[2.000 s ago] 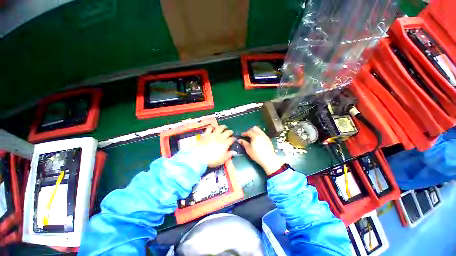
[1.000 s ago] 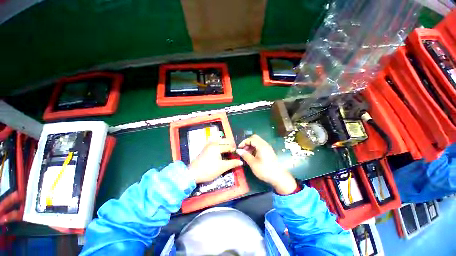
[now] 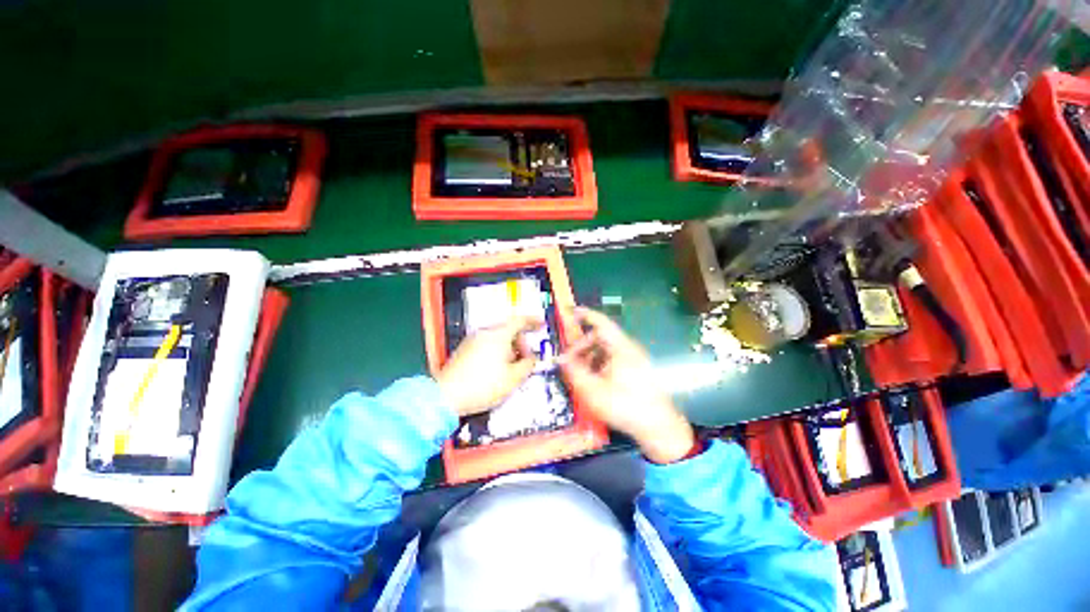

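An opened tablet unit [image 3: 488, 299] with a white battery and an orange-yellow strip lies in a red foam tray [image 3: 526, 457] in front of me. My left hand [image 3: 488, 368] is over the left and middle part of the unit, fingers bent. My right hand [image 3: 616, 380] is over the tray's right edge, its fingertips close to those of my left hand. A tiny pale thing shows between the fingertips of both hands; it is too small and blurred to name, and I cannot tell which hand holds it.
A white tray [image 3: 249, 313] with a tablet stands at left. Red trays [image 3: 313, 179] lie along the back ledge. At right are a round tin [image 3: 777, 313], pale yellow bits [image 3: 721, 338], a soldering iron stand [image 3: 879, 308], a hanging clear plastic bag [image 3: 873, 108] and stacked red trays [image 3: 956, 281]. A blue sleeve [image 3: 1052, 442] shows at far right.
My hands first worked right of the tray, then met at its right edge, and are now over the tablet. The camera view has shifted, so the bench sits higher and farther right.
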